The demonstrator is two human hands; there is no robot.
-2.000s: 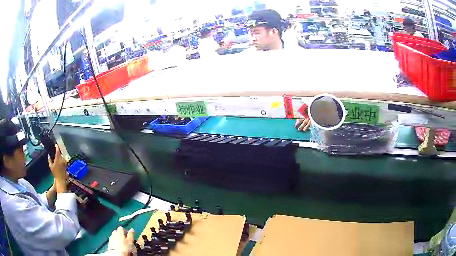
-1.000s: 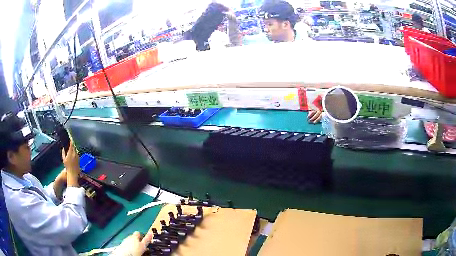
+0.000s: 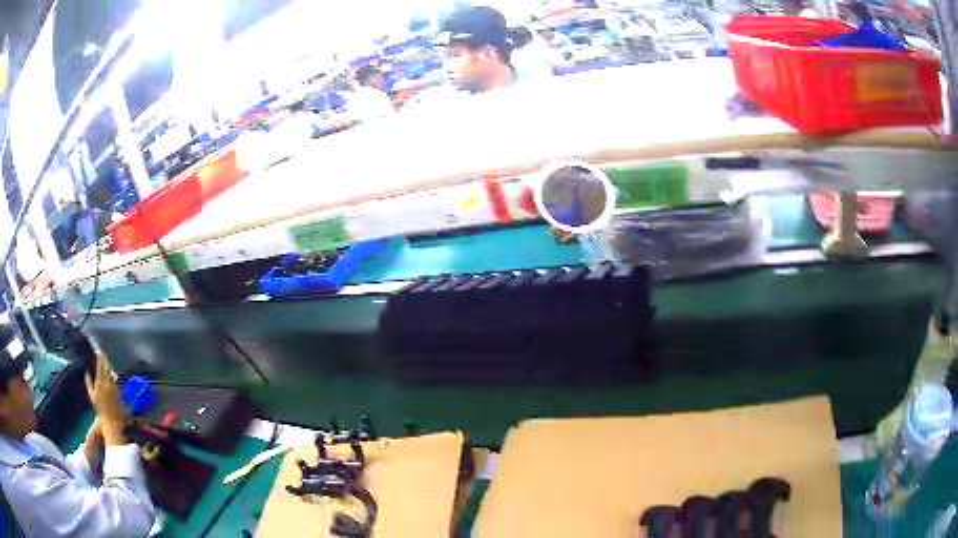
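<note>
Several black hooked parts (image 3: 331,468) stand on the narrow cardboard sheet (image 3: 420,489) at the lower left. One curved black part (image 3: 357,513) lies at its near side. A wider tan cardboard sheet (image 3: 651,452) lies to its right. Several black parts with curved ends (image 3: 725,512) lie side by side on it, cut off by the bottom edge. Neither of my hands is in view.
A coworker (image 3: 74,462) sits at the left by a black tray (image 3: 194,415). A long ridged black tray (image 3: 515,326) is on the dark green belt (image 3: 756,336) ahead. A clear bottle (image 3: 912,452) stands at the right. A blue bin (image 3: 315,273) and red crate (image 3: 830,79) are beyond.
The view has turned right and tilted. The hand at the lower left, beside the black parts, is out of the picture. Fewer hooked parts show on the left cardboard, and more curved parts show on the right sheet.
</note>
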